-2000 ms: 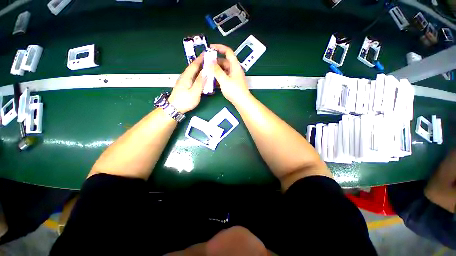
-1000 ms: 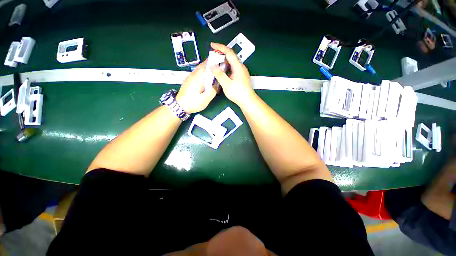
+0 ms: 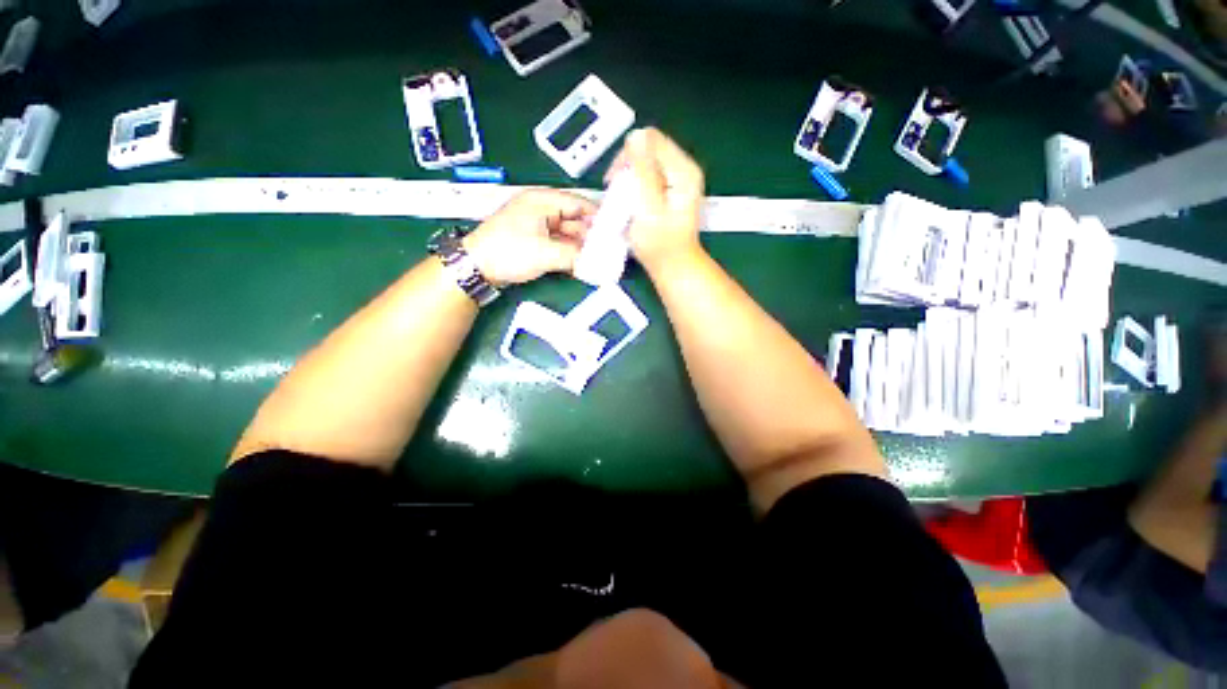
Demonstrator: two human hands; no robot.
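A white housing unit is held on edge between my hands, above the near edge of the metal strip. My right hand grips it from the right. My left hand touches its left side with the fingertips; my fingers partly hide it. Two loose white front covers lie overlapping on the green worktop just below. A closed unit lies on the belt beyond my hands. An open unit with a blue part lies to its left.
A large two-row stack of front covers stands at the right. More open units lie on the belt. White housings lie at far left. Another person's arm shows at the right edge.
The units on the belt have shifted left. My hands have tilted the held unit and brought it slightly right and nearer; my left fingers have loosened around it.
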